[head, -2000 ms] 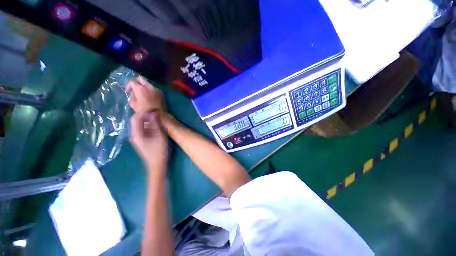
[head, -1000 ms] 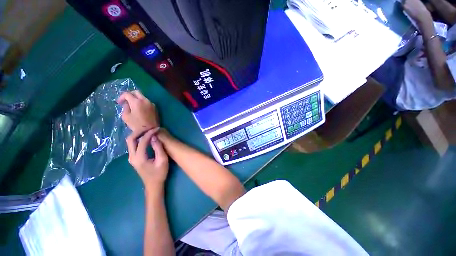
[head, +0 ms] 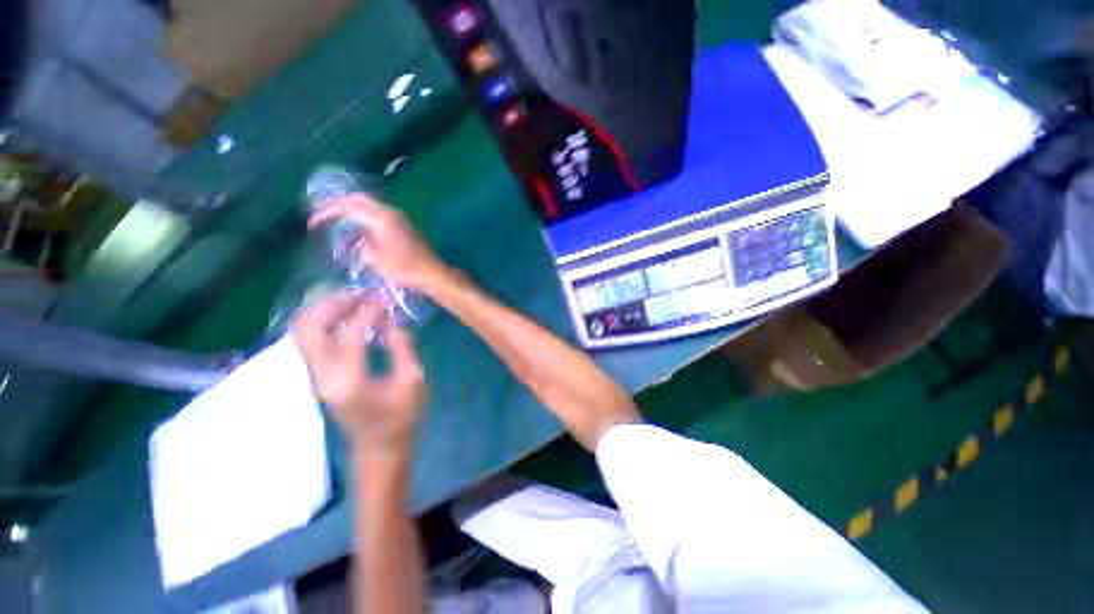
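Note:
A thin, shiny clear bag is bunched up between my hands above the green bench. My right hand grips its upper part with bent fingers. My left hand is just below, blurred, with its fingertips on the lower part of the film. A black product box with red lines and coloured round icons stands on the blue top of the weighing scale, right of my hands. The bag stack lies flat on the bench, left of my left hand.
White sheets or bags lie right of the scale. An open brown carton is below the bench edge. Yellow-black tape marks the green floor. A metal bar runs in from the left. A person's clothing shows at the right edge.
The clear bag lay spread on the bench and is now gathered up between my hands. My hands have moved from wrist contact to the film. The view has shifted.

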